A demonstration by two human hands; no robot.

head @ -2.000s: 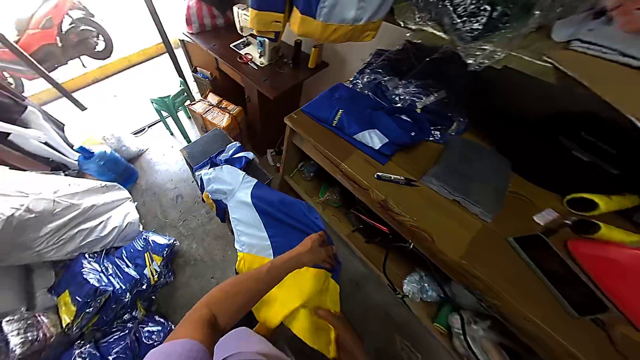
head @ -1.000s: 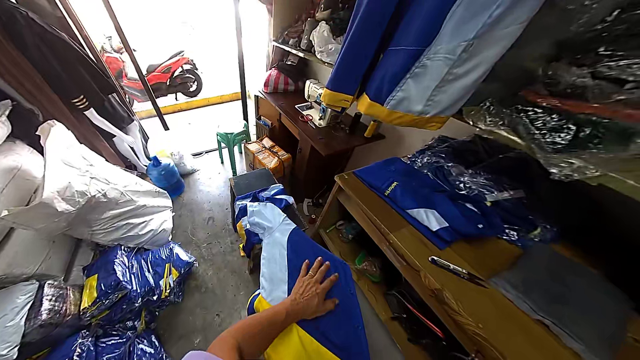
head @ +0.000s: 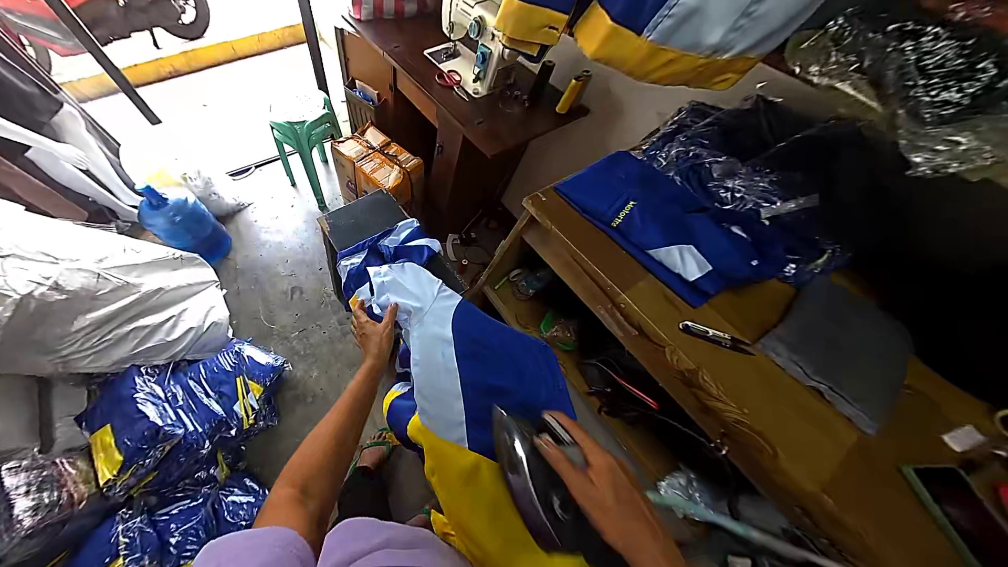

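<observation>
A light blue, dark blue and yellow garment (head: 504, 362) lies spread along a narrow ironing surface in front of me. My right hand (head: 594, 480) grips the handle of a clothes iron (head: 524, 480), which is tilted at the garment where blue meets yellow; whether its soleplate touches the cloth I cannot tell. A pale cord or hose runs off to the lower right from behind my hand. At the garment's far left edge, near its light blue part, my left hand (head: 374, 335) has thumb and fingers apart, touching the fabric edge.
Right of me stands a wooden table (head: 630, 315) with a folded blue garment (head: 677, 228), a pen (head: 715, 336) and a phone (head: 953, 512). Ahead are a sewing machine (head: 480, 47), a green stool (head: 303, 134) and a box (head: 378, 165). Plastic-wrapped clothes (head: 189, 402) and a blue water jug (head: 185, 224) are at left.
The iron is now in my right hand over the garment; one second ago no iron showed. A hand that lay flat on the dark blue cloth is no longer there.
</observation>
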